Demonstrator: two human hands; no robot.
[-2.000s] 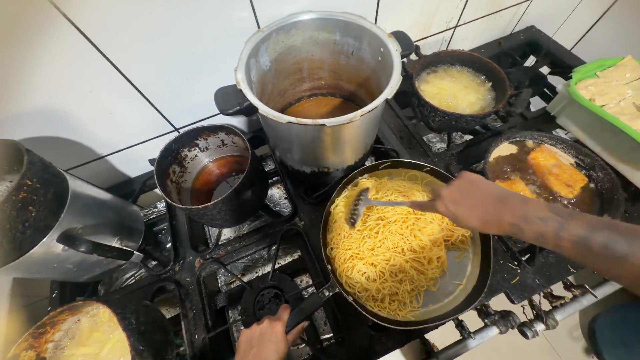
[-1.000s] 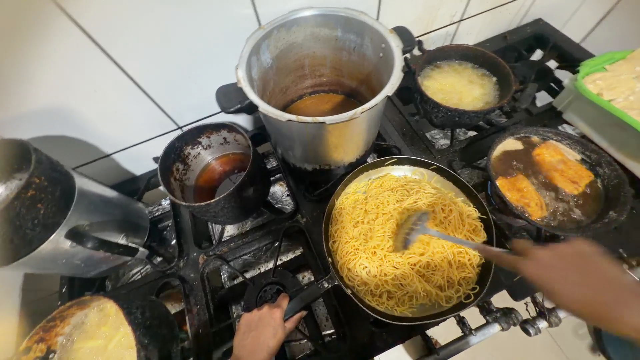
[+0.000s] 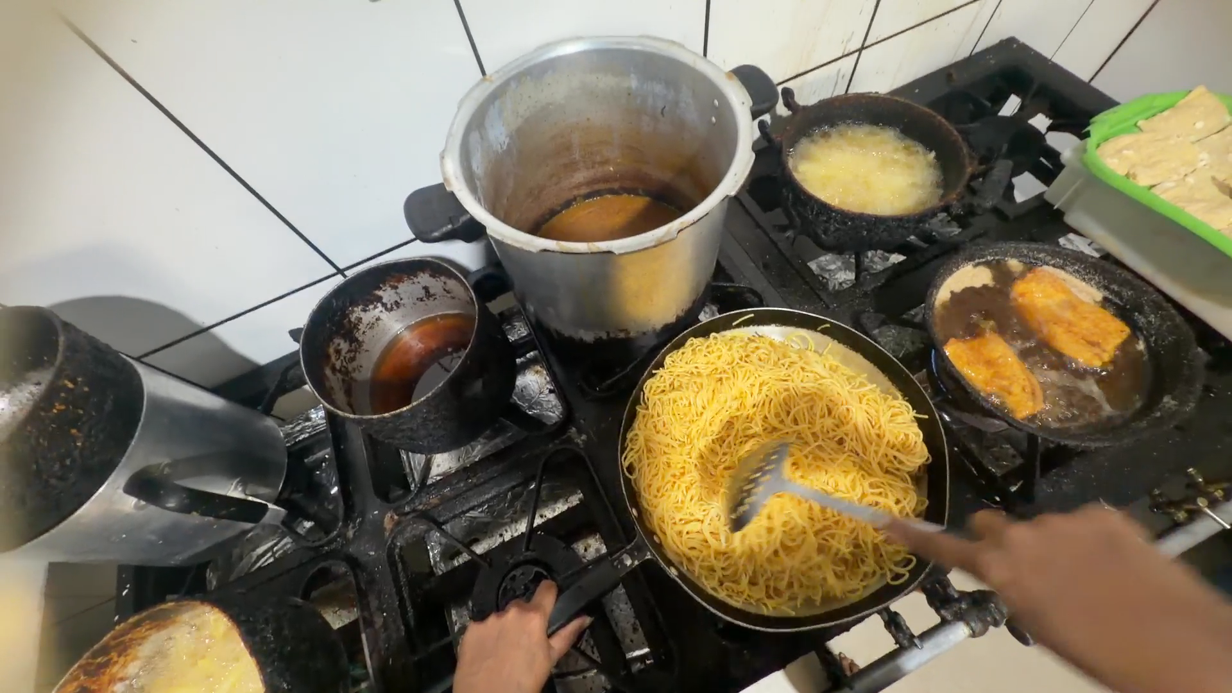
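Observation:
My left hand point(image 3: 515, 643) grips the black handle of a wide frying pan point(image 3: 938, 472) near the bottom of the view. Thin yellow noodles point(image 3: 780, 423) fill most of that pan. Blurred at the lower right, my right hand point(image 3: 1078, 573) holds a grey slotted spoon point(image 3: 760, 481), its head down on the noodles. Just behind the frying pan stands a tall aluminium pot point(image 3: 616, 279) with brown liquid at its bottom. Left of it sits a small blackened saucepan point(image 3: 409, 371) holding reddish-brown liquid.
Two orange-brown pieces fry in an oval pan point(image 3: 1169, 337) at right. Behind it, a dark pan point(image 3: 866, 212) holds bubbling yellowish food. A green-rimmed container point(image 3: 1136, 217) stands far right. A scorched metal vessel point(image 3: 212, 462) lies tilted at left, above another pan point(image 3: 298, 640). Black grates point(image 3: 462, 500) lie between.
The noodles, heaped toward the left two seconds ago, now spread across more of the pan. The spoon head has moved from the pan's upper left to its middle. My left hand stays at the handle.

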